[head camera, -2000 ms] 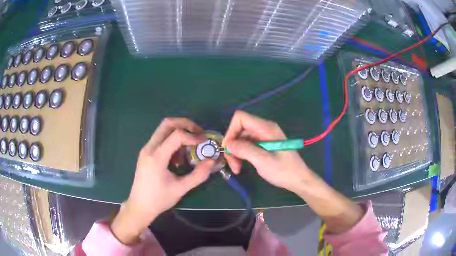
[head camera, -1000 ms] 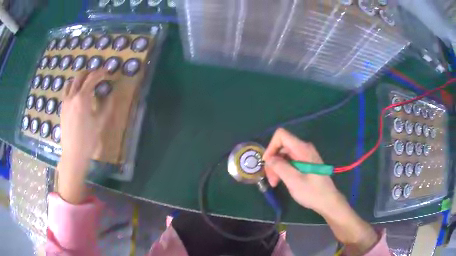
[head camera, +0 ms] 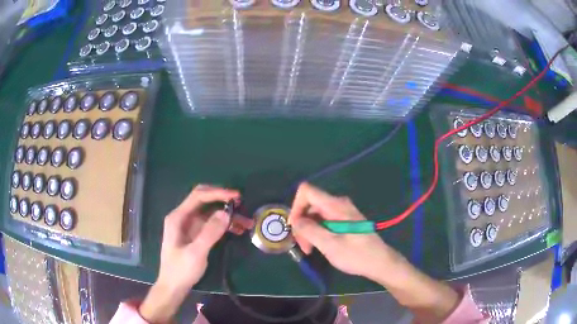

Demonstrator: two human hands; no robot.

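The round brass-and-silver test fixture (head camera: 260, 239) sits near the mat's front edge, with a silver-white ringed speaker driver (head camera: 274, 226) on it. My right hand (head camera: 326, 224) is at the fixture's right side and holds the green test probe (head camera: 349, 226), its tip end hidden by my fingers at the driver's edge. My left hand (head camera: 199, 224) is just left of the fixture, with a small dark-rimmed driver (head camera: 229, 207) between its fingertips, seen nearly edge-on. The left blister tray (head camera: 101, 190) holds rows of dark-rimmed drivers. The right blister tray (head camera: 525, 209) holds whiter ones.
A tall clear tray stack (head camera: 253, 79) stands behind the fixture. A red test lead (head camera: 436, 168) runs from the probe to the upper right. A fixture cable (head camera: 229, 278) loops over the front edge. Another tray of discs (head camera: 124, 28) lies at the back left.
My left hand has moved from the left tray to beside the fixture, with a driver in its fingers. My right hand stays at the fixture with the probe. The camera view has shifted.
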